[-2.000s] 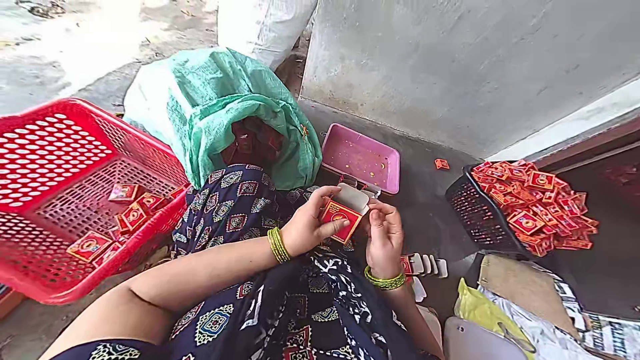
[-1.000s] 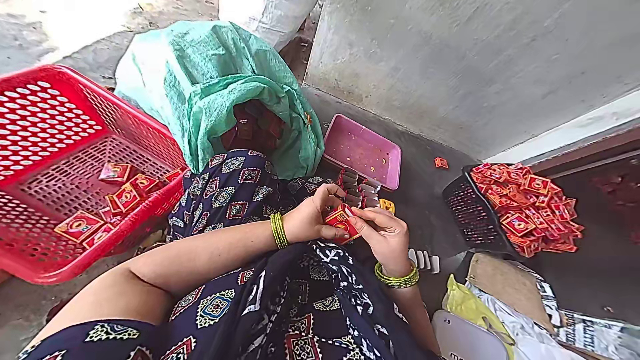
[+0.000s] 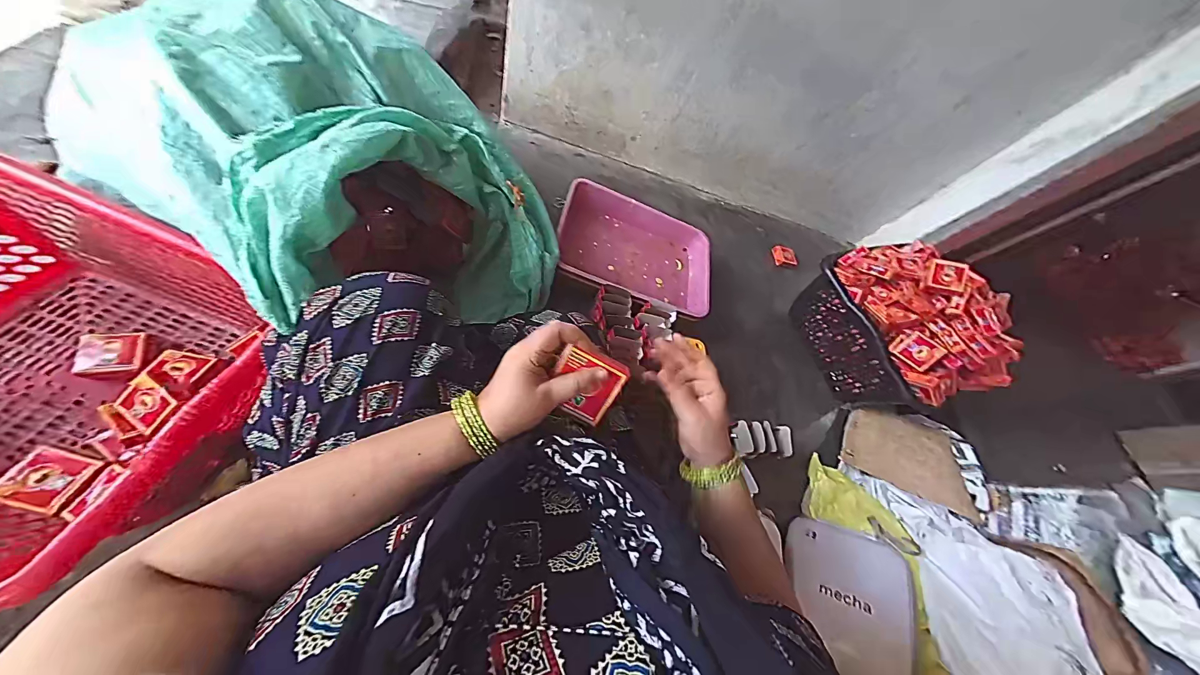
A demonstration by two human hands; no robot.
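Above my lap, my left hand (image 3: 536,380) grips a small red cardboard box (image 3: 595,382) between thumb and fingers; its flap looks closed. Just right of it is my right hand (image 3: 692,398), fingers apart and slightly blurred, holding nothing that I can see. Behind the hands stand several open small boxes (image 3: 623,323) with grey insides. More pale box flaps (image 3: 764,438) show beside my right wrist. Several red boxes (image 3: 145,403) lie in the red plastic basket (image 3: 131,251) at the left. A black plastic basket (image 3: 825,328) at the right is heaped with small red boxes (image 3: 937,319).
A green woven sack (image 3: 281,159) with dark red contents stands left of a pink plastic tray (image 3: 694,253) with small bits in it. One red box (image 3: 784,255) lies on the floor near the grey wall (image 3: 712,103). A white plastic piece (image 3: 848,591), cardboard and plastic bags lie lower right.
The box had its flap raised two seconds ago and now looks closed. My right hand has come off it and opened, while my left hand still holds it.
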